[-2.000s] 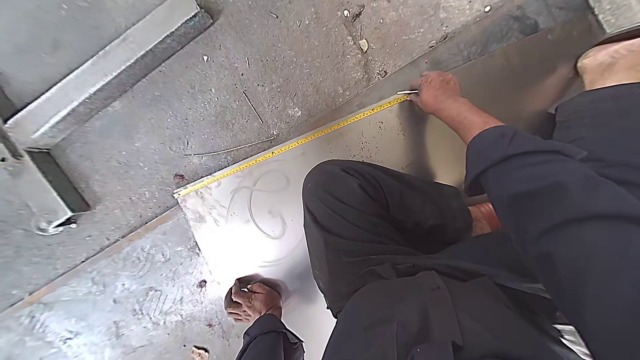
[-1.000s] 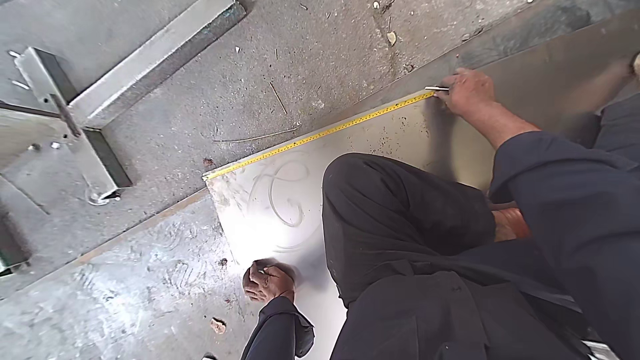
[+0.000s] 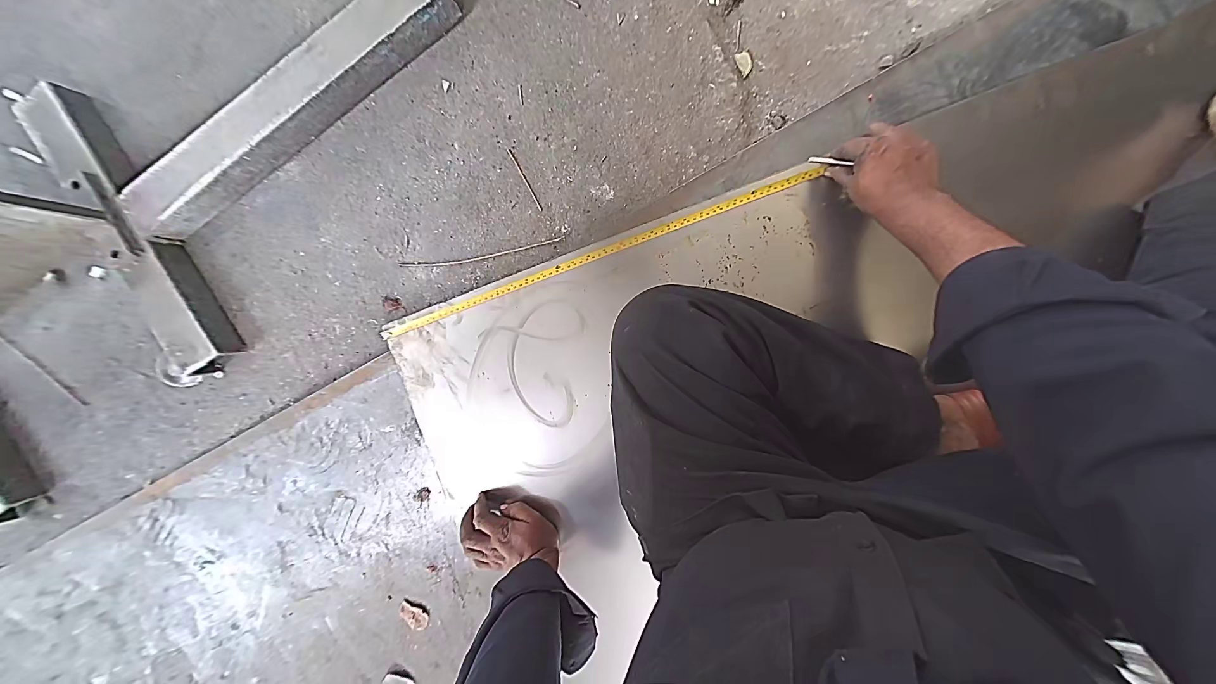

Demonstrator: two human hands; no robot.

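A yellow tape measure blade [image 3: 608, 249] runs along the upper edge of a shiny metal sheet [image 3: 589, 370], from the sheet's left corner to my right hand [image 3: 893, 171]. That hand holds a thin pale marking tool [image 3: 830, 161], its tip pointing left at the tape's right end. Whether the tape's case is under the hand is hidden. Curled fingers of my left hand [image 3: 509, 532] rest at the sheet's left edge, lower down; I cannot tell whether they grip it. Looping marks show on the sheet between the tape and this hand.
Welded steel profiles [image 3: 285, 114] lie on the concrete floor at upper left. Another metal plate [image 3: 266, 532] lies under the sheet at lower left, with a small brownish lump [image 3: 414, 614] on it. A thin wire [image 3: 484, 256] lies above the tape. My bent knee covers part of the sheet.
The view has shifted somewhat to the left, bringing more of the steel frame into sight. Both hands keep their places on the sheet, and the tape stays stretched along its edge.
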